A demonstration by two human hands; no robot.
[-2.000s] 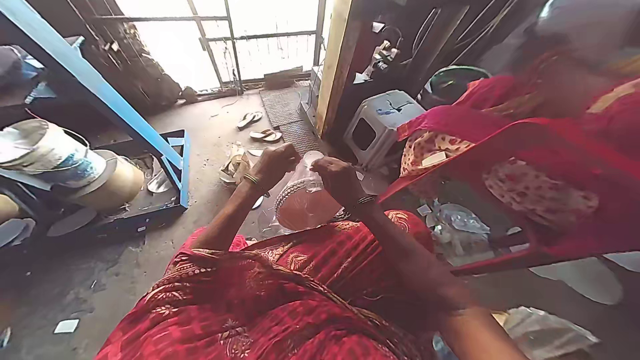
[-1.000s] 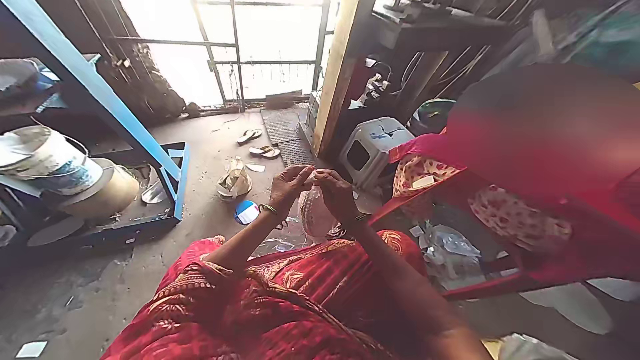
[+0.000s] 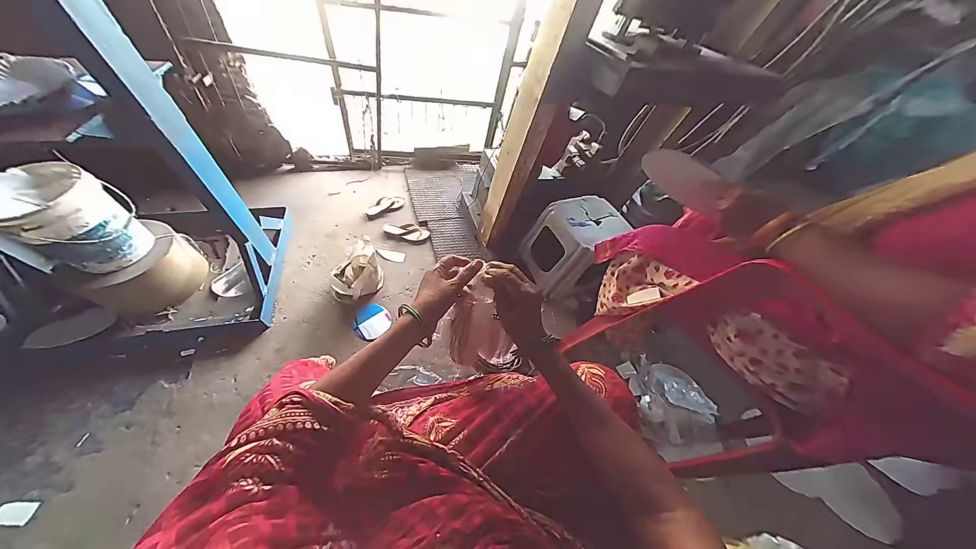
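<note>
Above my lap, my left hand (image 3: 444, 288) and my right hand (image 3: 516, 299) pinch the top of a clear plastic bag (image 3: 479, 328) between thumbs and fingers, close together. Through the bag, which hangs down between my wrists, something pinkish shows; what it is, I cannot tell. Just left of my left wrist a round blue and white disc (image 3: 373, 322) lies on the floor. Behind it stands a small crumpled bag (image 3: 357, 272). Clear plastic bags (image 3: 675, 393) lie to the right of my knee.
A worn plastic stool (image 3: 572, 236) stands beyond my right hand. At right a seated co-worker (image 3: 862, 290) holds a flat round disc (image 3: 682, 179). Buckets (image 3: 99, 229) sit on a blue metal frame (image 3: 171, 126) at left. Sandals (image 3: 406, 232) lie near a mat (image 3: 444, 202) by the barred door.
The bag hangs narrower than two seconds ago, when a round pink shape showed in it. The co-worker's head has left the view, and their hand with a disc has come in.
</note>
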